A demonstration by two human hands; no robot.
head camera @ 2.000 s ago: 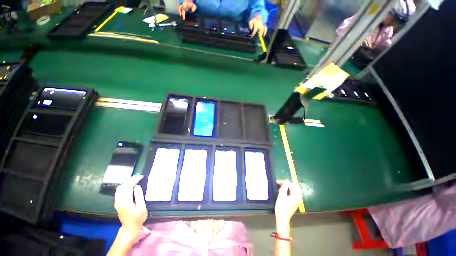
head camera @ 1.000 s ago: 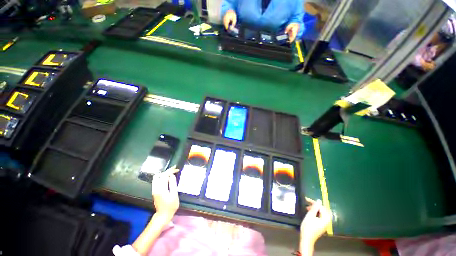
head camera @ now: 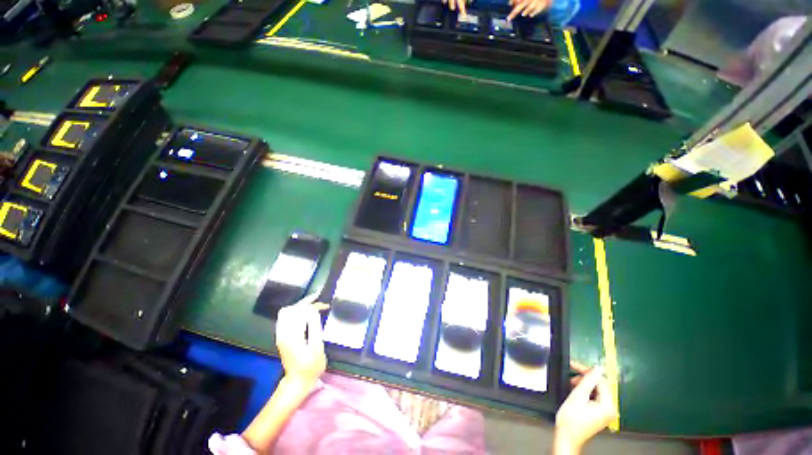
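The near black four-slot phone tray (head camera: pixel 405 377) holds lit phones; the second from left (head camera: pixel 405 311) is all white, the others show dark or orange round shapes on white. A second tray (head camera: pixel 539 222) touches its far side, with a dark phone (head camera: pixel 385 197) and a blue-screen phone (head camera: pixel 436 206); its two right pockets are empty. A dark loose phone (head camera: pixel 292 274) lies left of the near tray. My left hand (head camera: pixel 303 342) is at the near tray's left edge, my right hand (head camera: pixel 588 404) at its right edge. Whether they grip the tray cannot be told.
A side tray (head camera: pixel 133 244) with two phones at its far end stands at left. Stacked trays with yellow-marked units (head camera: pixel 67 133) stand beyond it. A black clamp (head camera: pixel 623 206) is right of the trays. Another person's hands (head camera: pixel 512 9) are over far trays (head camera: pixel 485 51).
Three near phones have gone from white to screens with round shapes, and the shapes have shifted. The view has turned, so trays sit further right. My hands stay at the tray's sides.
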